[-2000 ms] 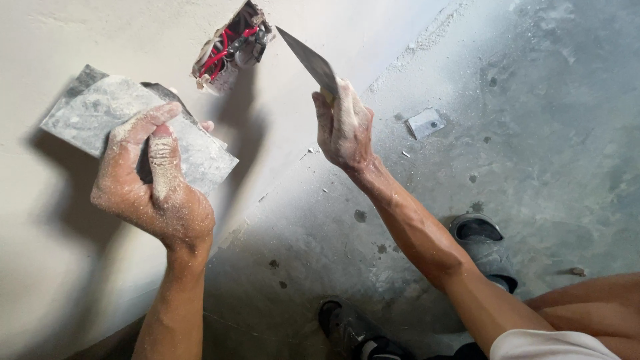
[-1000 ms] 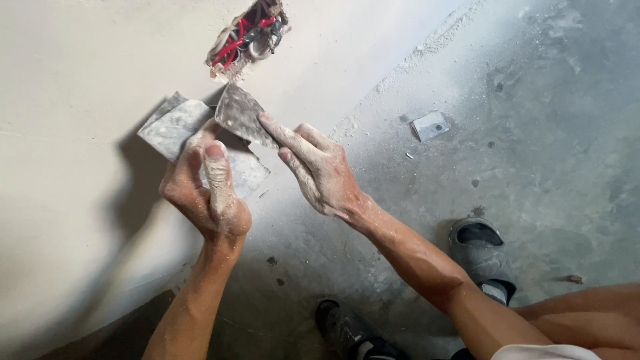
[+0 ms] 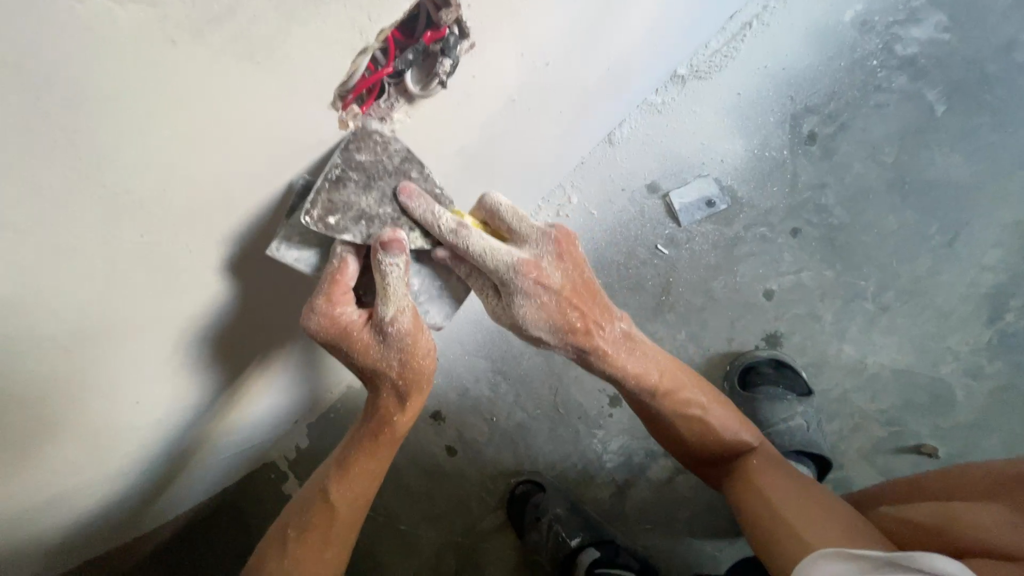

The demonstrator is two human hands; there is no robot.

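Observation:
Powder coats both my hands. My left hand [image 3: 376, 320] grips a flat metal plate [image 3: 438, 292], which lies mostly behind the fingers and a putty knife. My right hand [image 3: 524, 272] holds that putty knife [image 3: 372, 188] by its yellow handle, index finger laid along the dirty triangular blade. The blade overlaps the plate, and my left thumb tip is at its lower edge. Just above the blade, a rough opening [image 3: 404, 60] in the pale wall shows red and dark wires. The plate's underside is hidden.
The pale wall [image 3: 120, 200] meets the grey concrete floor [image 3: 896, 304] along a dusty edge. A small metal piece [image 3: 698, 200] lies on the floor at the right. Two dark shoes [image 3: 780, 408] stand below, with a small brown scrap [image 3: 924, 450] further right.
My left hand has moved right with the plate. My right hand has brought the putty knife, earlier apart near the wall opening, over the plate, and its blade now shows its broad face.

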